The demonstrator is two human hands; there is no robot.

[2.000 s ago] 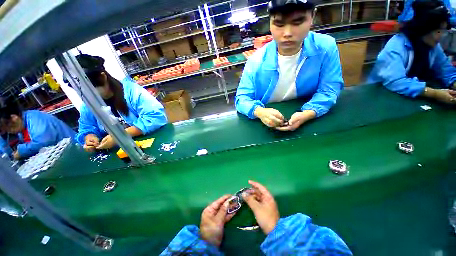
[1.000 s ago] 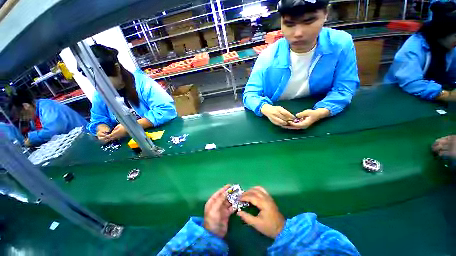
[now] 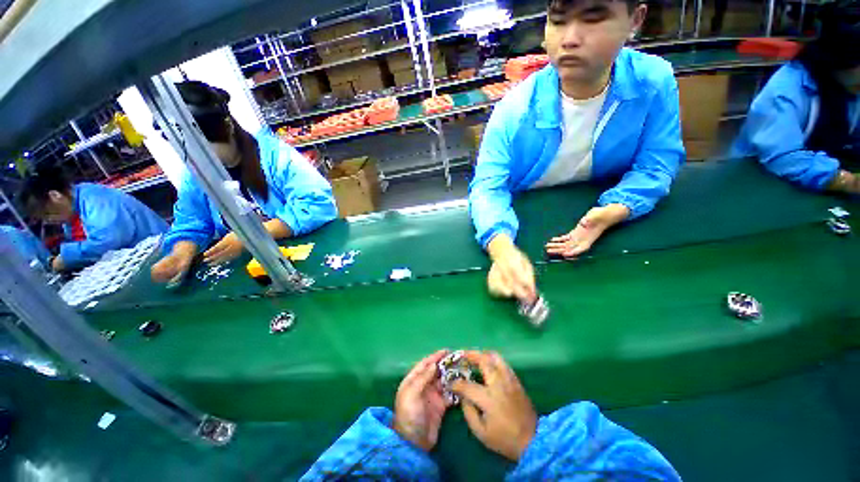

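Note:
An open device unit (image 3: pixel 454 370), pale-rimmed with a darker inside, is held between my two hands low in the middle of the head view. My left hand (image 3: pixel 421 400) grips it from the left side. My right hand (image 3: pixel 497 403) is at its right side, with fingers over its face and lower edge. The fingers hide part of the unit, and the small parts in it are too small to tell.
A person (image 3: pixel 585 122) across the green belt (image 3: pixel 377 339) holds another unit (image 3: pixel 534 310) low over it. Other units lie on the belt at right (image 3: pixel 744 306) and left (image 3: pixel 282 322). A slanting metal post (image 3: pixel 123 362) stands at left. Small white parts (image 3: pixel 340 259) lie opposite.
The two pieces seen apart in my hands earlier now show as one unit. The person opposite has reached forward with a unit over the belt. Units on the belt have shifted right.

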